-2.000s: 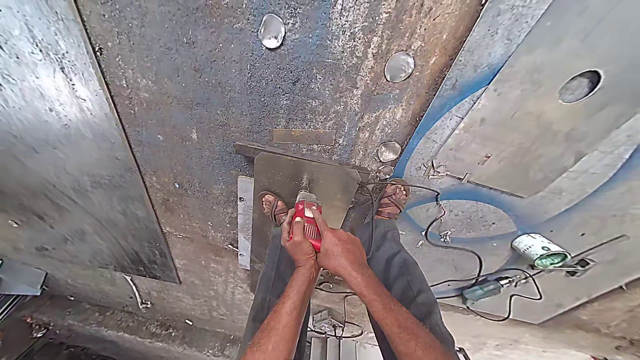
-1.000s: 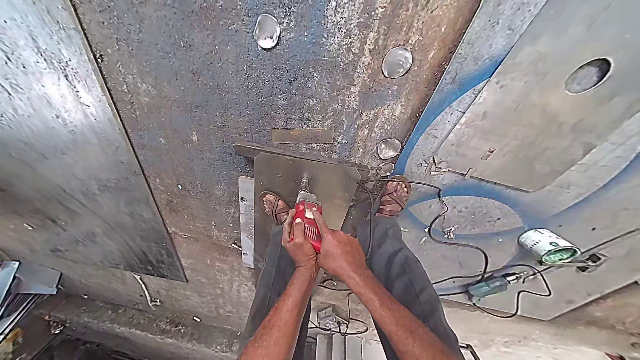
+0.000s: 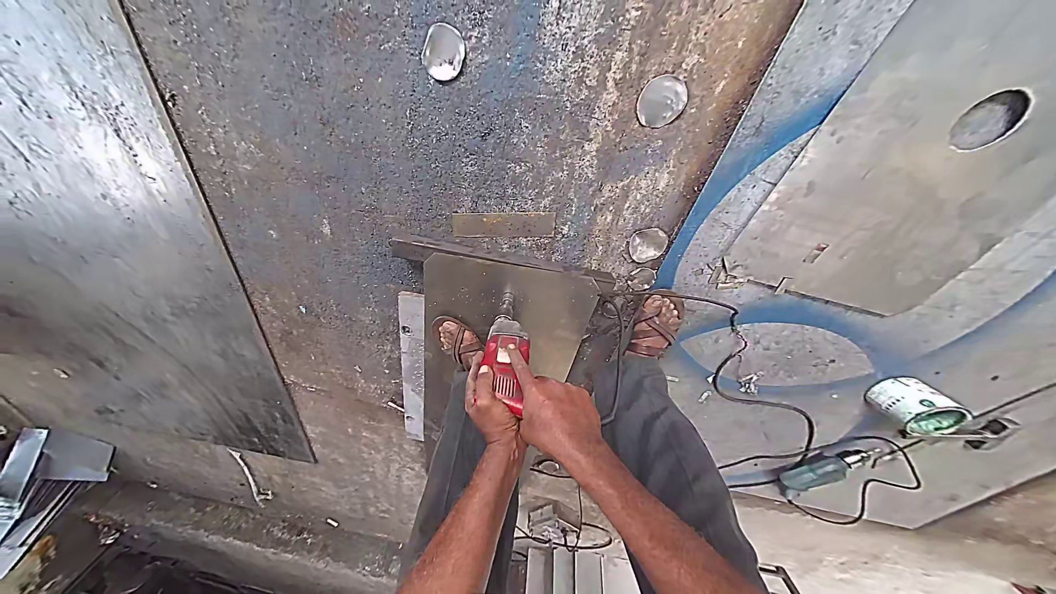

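A red corded power drill [image 3: 505, 373] is held between both hands, its chuck and bit pointing away from me at a metal plate [image 3: 544, 293]. My left hand [image 3: 493, 408] wraps the drill body from the left side. On the right, my right hand [image 3: 561, 412] grips the drill, one finger stretched along its top. The bit tip meets the plate's face or is very near it; the exact contact cannot be told. The plate leans on a dark metal bar [image 3: 495, 254], and my left sandalled foot [image 3: 459, 340] rests on its left part.
A small flat metal strip [image 3: 503, 224] lies beyond the bar. Black cable [image 3: 804, 421] winds right, past a second power tool [image 3: 813, 474] and a tipped paint can [image 3: 917, 404]. Large steel sheets [image 3: 899, 190] lie right and left. Cut metal discs [image 3: 662, 101] lie ahead.
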